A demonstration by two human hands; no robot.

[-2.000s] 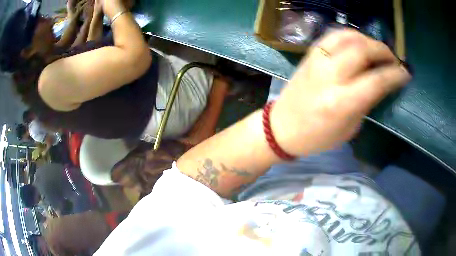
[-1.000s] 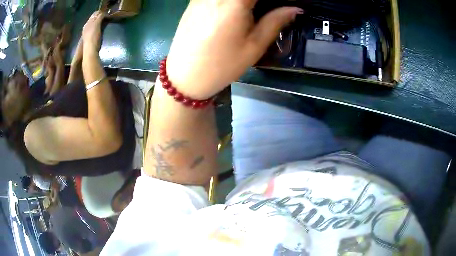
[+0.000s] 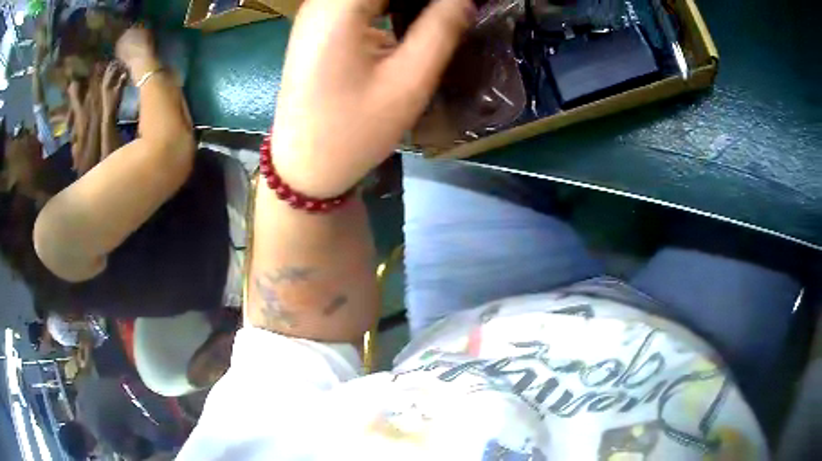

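Observation:
An open brown carton (image 3: 577, 112) lies at the top of the view, slanted, its top cut off by the edge. Inside are a dark power adapter (image 3: 602, 67), a shiny clear poly bag (image 3: 491, 76) to its left and thin black cable (image 3: 669, 36) at the right wall. My left hand (image 3: 347, 99), with a red bead bracelet, is at the carton's left side. Its thumb reaches over the carton's left part. The other fingers are cut off by the top edge, so its grip is hidden. My right hand is not in view.
The dark green table (image 3: 757, 117) has a pale front edge above my lap. Another brown carton (image 3: 236, 14) is at the top left. A person in a dark top (image 3: 171, 243) sits at the left with arms at the table. A white chair (image 3: 171, 351) stands behind.
My left hand has come from over the carton's front to its left side, then a little further left. Since a second ago the carton has turned, its front right corner now higher.

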